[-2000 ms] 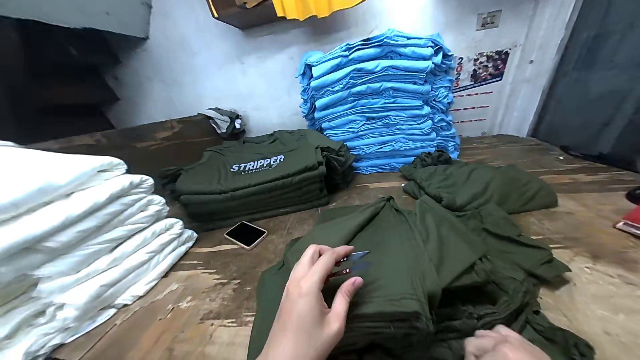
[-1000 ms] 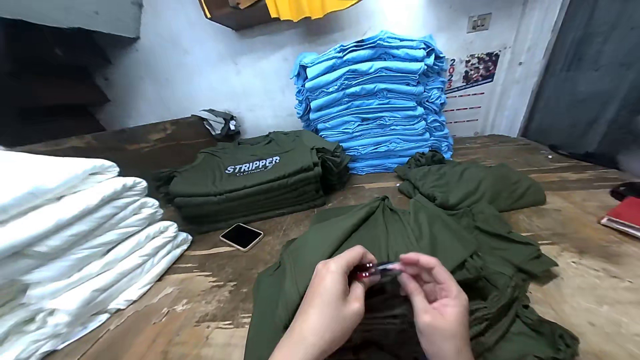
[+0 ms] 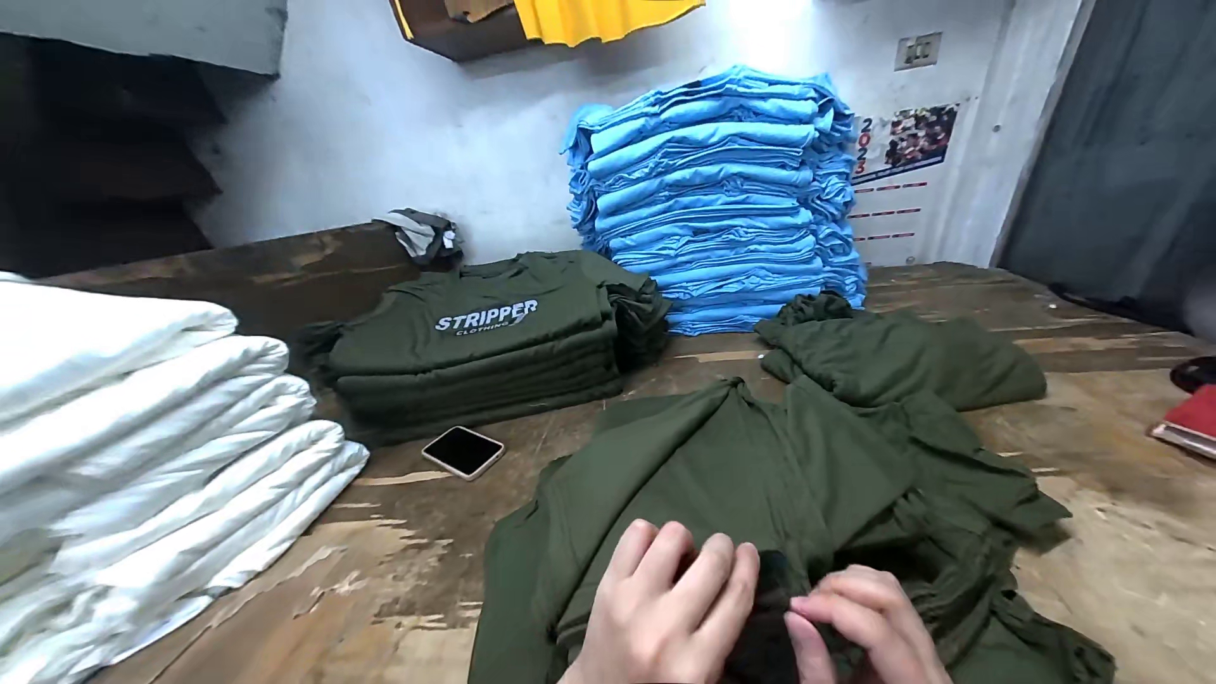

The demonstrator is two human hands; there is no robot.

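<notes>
At the bottom centre my left hand (image 3: pixel 670 603) rests on a heap of dark green shirts (image 3: pixel 703 475), its fingers curled over the cloth; whether it grips a fold or a small tool is hidden. Just right of it, my right hand (image 3: pixel 869 617) has thumb and fingertips pinched together at the dark fabric edge, and what lies between them is too small to tell. Behind the heap are a folded stack of green shirts with white print (image 3: pixel 475 356) and a loosely folded green garment (image 3: pixel 921 356).
White folded garments (image 3: pixel 171 456) are piled at the left. A smartphone (image 3: pixel 463 451) lies on the worn wooden table (image 3: pixel 380 560). Tall blue folded shirts (image 3: pixel 712 199) stand against the wall at the back. A red object (image 3: pixel 1192 418) is at the right edge.
A small dark cutting tool seen in my left hand earlier is no longer visible. My right hand came in beside the left, and both hands are now lower, at the cloth.
</notes>
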